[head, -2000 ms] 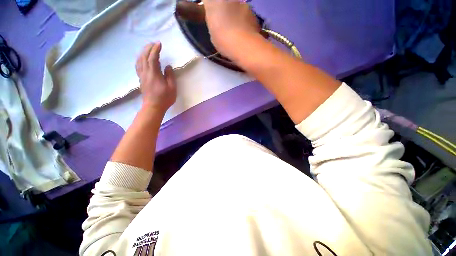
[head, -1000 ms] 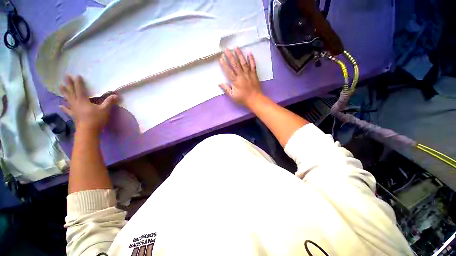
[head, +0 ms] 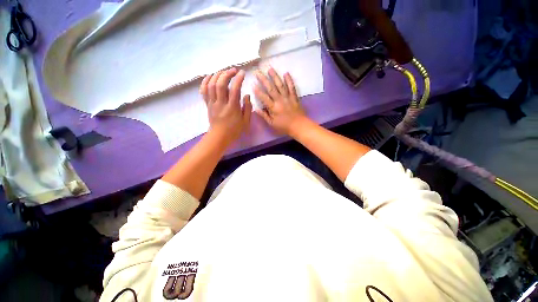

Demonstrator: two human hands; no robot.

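Observation:
A white garment panel (head: pixel 177 47) lies on the purple table cover, its rounded end to the left. A raised seam runs lengthwise along it, with a small folded flap near the right end. My left hand (head: pixel 226 105) rests on the panel just below the seam, fingers slightly apart and curved. My right hand (head: pixel 279 103) lies flat beside it on the panel's near part, fingers spread. Neither hand visibly grips cloth. The steam iron (head: pixel 354 44), dark with a brown handle, stands right of the panel, cut off by the top edge.
A cream stack of panels (head: pixel 35 141) hangs at the left table edge, with black scissors (head: pixel 21 28) above it. A dark curled strip (head: pixel 68 138) lies beside the stack. The wrapped iron hose (head: pixel 442 156) trails right. Dark clutter lies beyond the purple table (head: pixel 439 53).
My left hand has moved right from the panel's left end to beside my right hand. My right hand has barely moved. Earlier it held the iron, which now stands at the right.

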